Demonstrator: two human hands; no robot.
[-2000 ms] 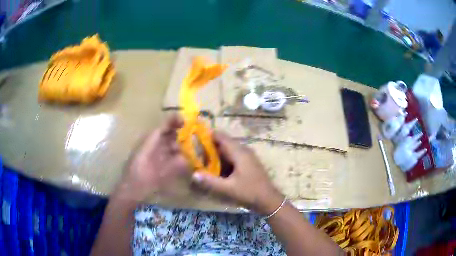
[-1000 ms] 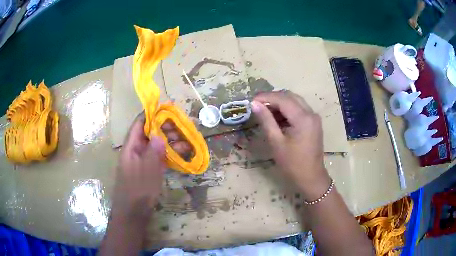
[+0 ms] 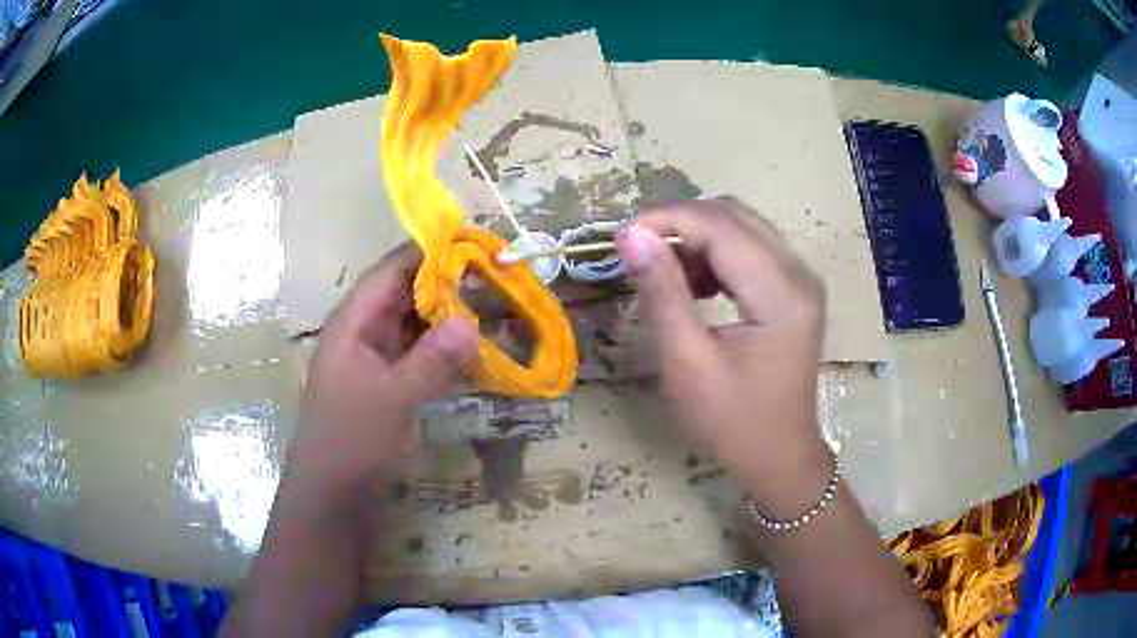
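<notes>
My left hand [image 3: 387,337] holds a yellow-orange waist sash [image 3: 430,187] by its left side, with the wavy tail pointing up and away and the oval ring toward me. My right hand [image 3: 736,312] pinches a thin pale glue stick [image 3: 561,249] between thumb and fingertips. The stick's whitish tip is at the upper edge of the ring; whether it touches cannot be told. The white glue cup [image 3: 594,256] is behind the stick, partly hidden. A small round white cup [image 3: 539,259] with another stick stands beside it, partly covered by the sash.
Stained cardboard sheets [image 3: 748,137] lie under the cups. A row of sashes [image 3: 87,293] stands at the left. A phone [image 3: 908,224], a thin rod [image 3: 1005,374], a decorated jar [image 3: 1007,162] and white dropper bottles [image 3: 1070,312] are at the right. Loose sashes [image 3: 979,561] fill a blue crate below.
My right hand has moved the glue stick from the glue cup to the sash ring. The sash in my left hand is nearer the cups and partly covers the round one.
</notes>
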